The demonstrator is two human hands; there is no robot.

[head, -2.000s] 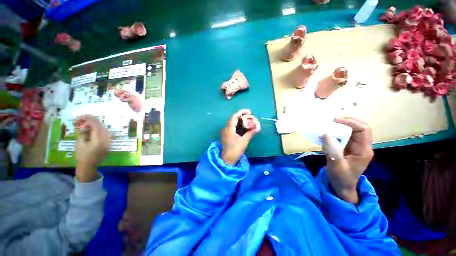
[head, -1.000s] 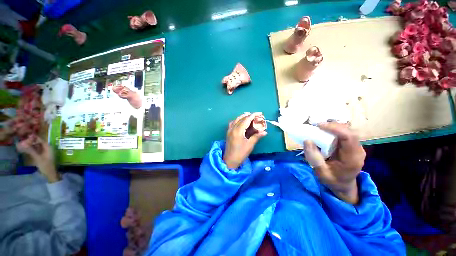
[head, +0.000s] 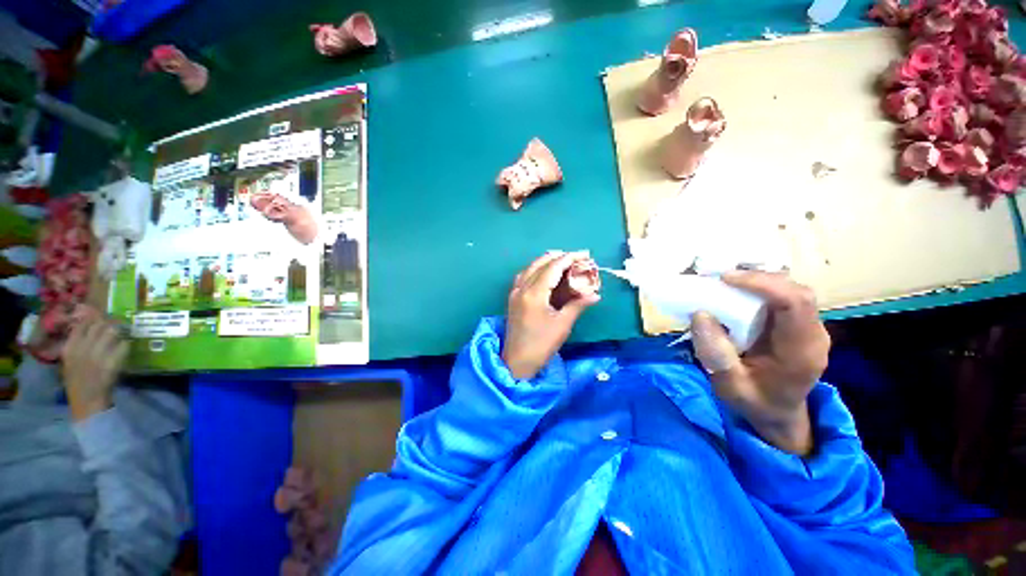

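My left hand [head: 542, 313] holds a pinkish-brown ornament body [head: 582, 277] with its open end facing right. My right hand [head: 771, 349] is shut on a white glue bottle [head: 700, 306], wrapped in or against a crumpled white rag [head: 686, 242]. The bottle's thin spout points left and its tip is at the rim of the body. Two bodies [head: 694, 137] stand on the cardboard work mat [head: 878, 242]. Another body [head: 530, 174] lies on the teal bench top.
Red-pink flower heads [head: 951, 96] are heaped at the mat's far right. An instruction sheet [head: 253, 334] with a body on it lies left. Ornaments [head: 344, 35] lie on the green belt. A blue tote [head: 242, 450] is below. A neighbour's hand [head: 92, 358] is far left.
A third body that stood on the mat is gone from there. The bottle and its spout have come closer to the body in my left hand. The ornaments on the belt have shifted right.
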